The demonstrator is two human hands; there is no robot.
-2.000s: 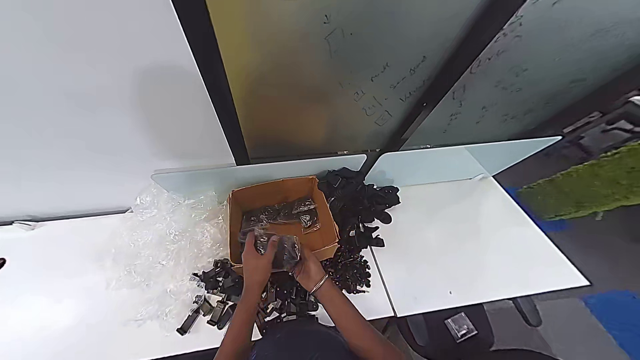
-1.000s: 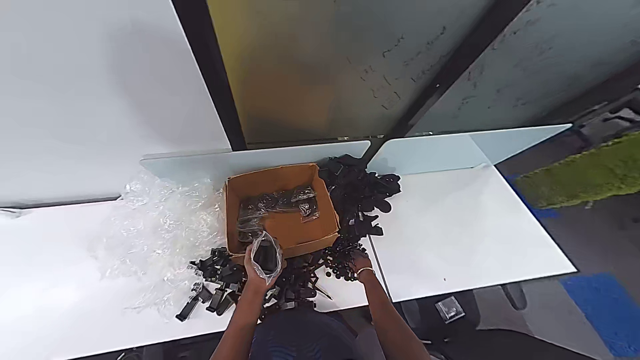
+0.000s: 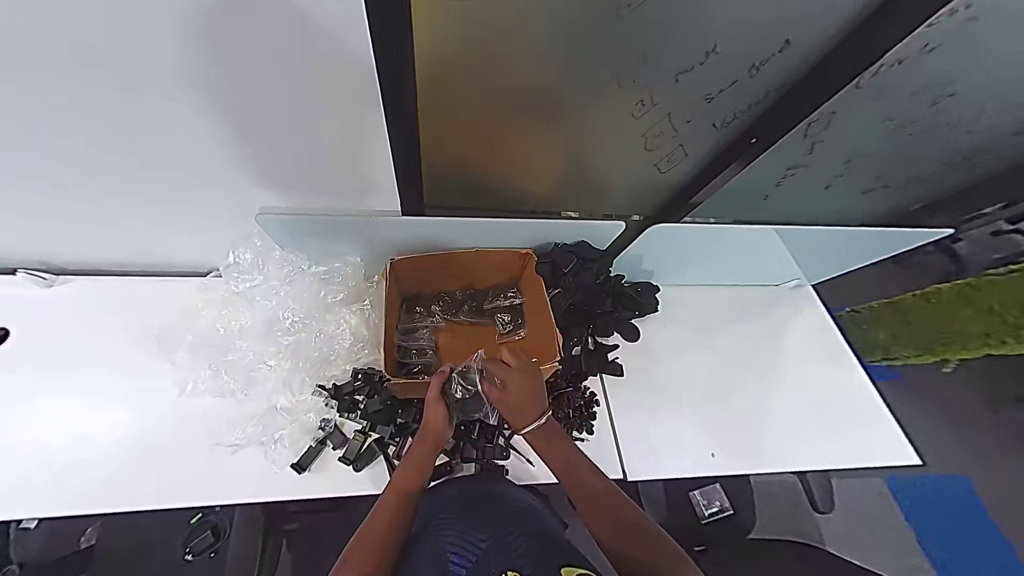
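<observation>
A clear plastic bag [image 3: 467, 387] with dark contents is held just over the near edge of an open cardboard box [image 3: 472, 261]. My left hand [image 3: 436, 410] grips its left side, while my right hand [image 3: 516, 388] has its fingers on the upper right part. Inside the box, several filled plastic bags [image 3: 418, 344] line the left and far sides. Black plastic parts [image 3: 376, 408] lie in front of the box. Small dark pieces [image 3: 578, 406] are heaped beside my right hand, and larger black parts [image 3: 596, 300] are piled at the box's right.
A large heap of clear plastic bags [image 3: 288, 336] spreads over the white table [image 3: 744, 384] left of the box. A low glass panel [image 3: 448, 232] runs along the back edge. Chairs stand below the near edge, one with a small clear case [image 3: 710, 503] on it.
My right hand has moved from the small dark pieces to the plastic bag in my left hand. Both hands are now at the bag.
</observation>
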